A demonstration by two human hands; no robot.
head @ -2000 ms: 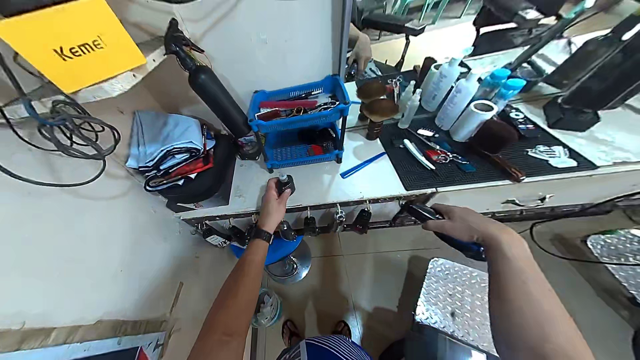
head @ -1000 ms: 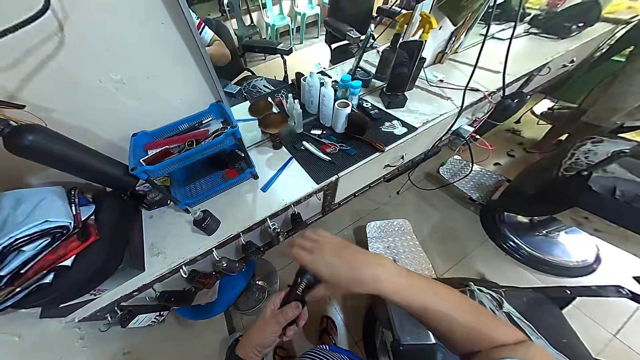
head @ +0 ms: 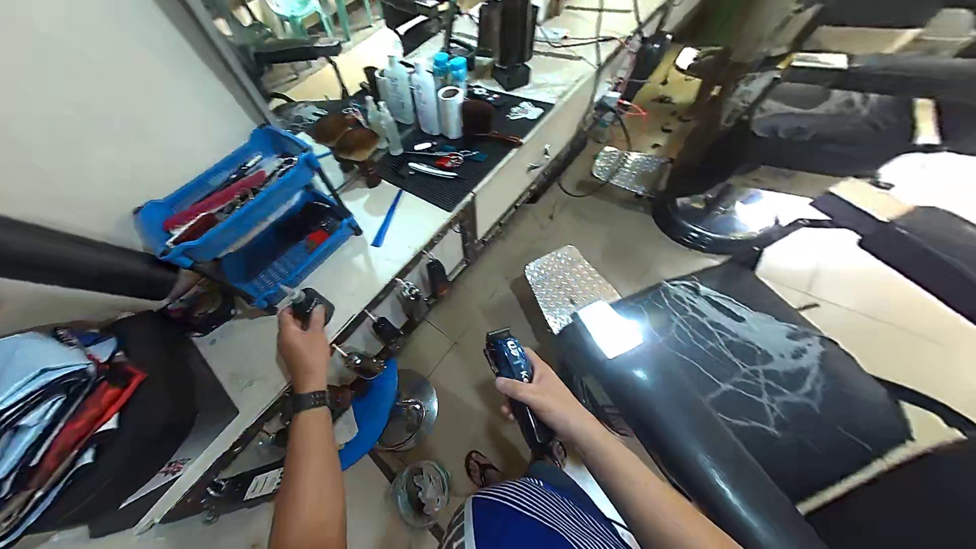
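Observation:
My left hand (head: 303, 347), with a dark band on its wrist, grips a small dark bottle (head: 314, 307) with a pale nozzle at the counter's edge, in front of the blue basket rack (head: 229, 221). Whether the bottle still touches the counter is unclear. My right hand (head: 545, 393) holds a dark blue and black hair clipper (head: 509, 362) above the floor, its blade end pointing up and away. On the counter, a blue comb-like strip (head: 387, 219) lies right of the rack. A straight razor (head: 432, 170) and scissors (head: 450, 159) lie on a black mat (head: 488, 171).
Brushes (head: 356, 143) and white bottles (head: 427, 99) stand at the back of the counter. Clippers (head: 387, 329) hang along its front edge. Folded cloths (head: 46, 381) lie at left. A black barber chair (head: 732, 366) with a metal footrest (head: 568, 282) is at right.
My left hand has let go of the clipper and gripped the small bottle, which stood on the counter a second ago. My right hand now holds the clipper. The view has shifted.

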